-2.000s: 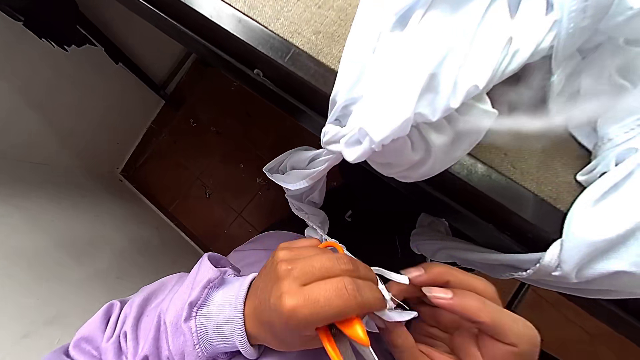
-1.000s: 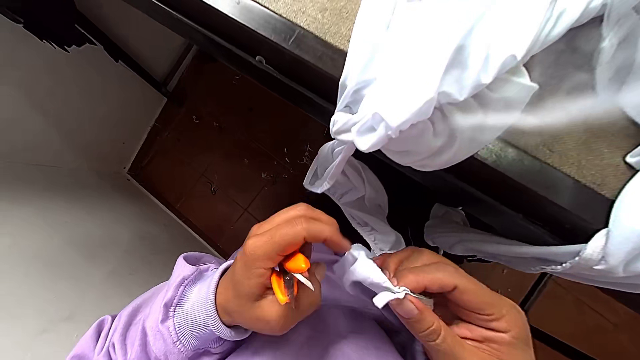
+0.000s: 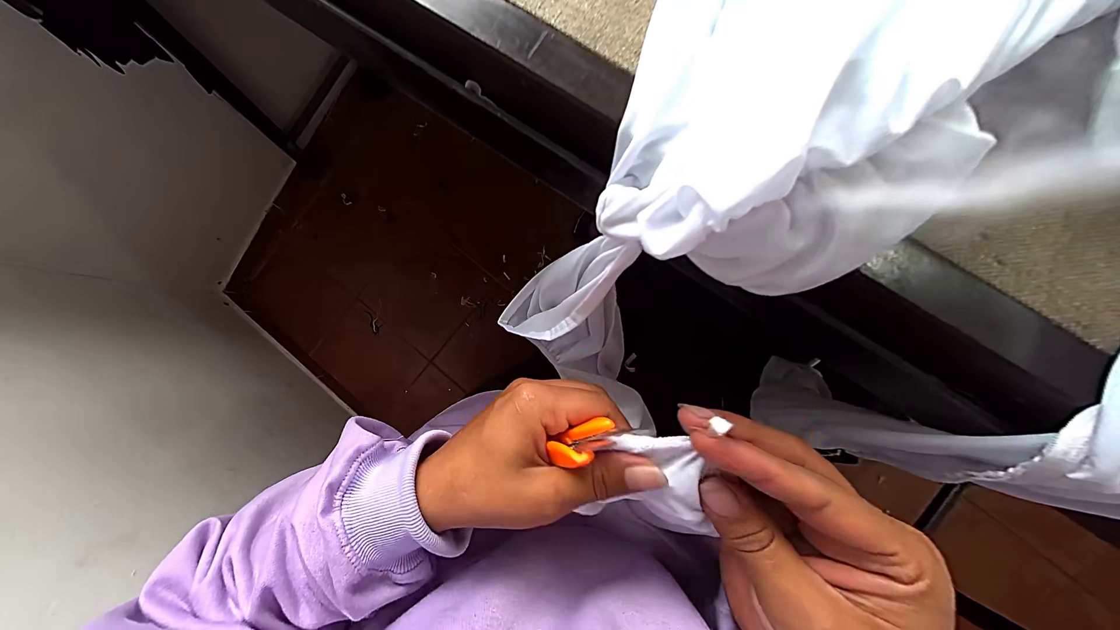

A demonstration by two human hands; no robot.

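Observation:
My left hand [image 3: 525, 459], its lilac sleeve entering from the lower left, is closed around small cutters with orange handles [image 3: 573, 442]. Their metal part lies against the edge of a white cloth [image 3: 669, 503], and my left thumb presses on this cloth. My right hand [image 3: 814, 516] pinches the same cloth between thumb and fingers. A tiny white scrap [image 3: 719, 426] sits on a fingertip of my right hand. From the held part, the cloth runs up toward a knotted white fabric bundle [image 3: 656, 219]. The cutters' tips are partly hidden.
The large white fabric [image 3: 787, 114] hangs over a dark ledge [image 3: 989, 306] beside a beige carpet-like surface [image 3: 1032, 271]. Another white length [image 3: 901, 442] hangs at right. Bits of thread [image 3: 374, 319] lie on the brown tiled floor [image 3: 411, 219]. A pale wall [image 3: 114, 394] stands at left.
The cutters have turned in my left hand, their metal part now at the cloth edge. My left thumb has come onto the cloth, closer to my right hand.

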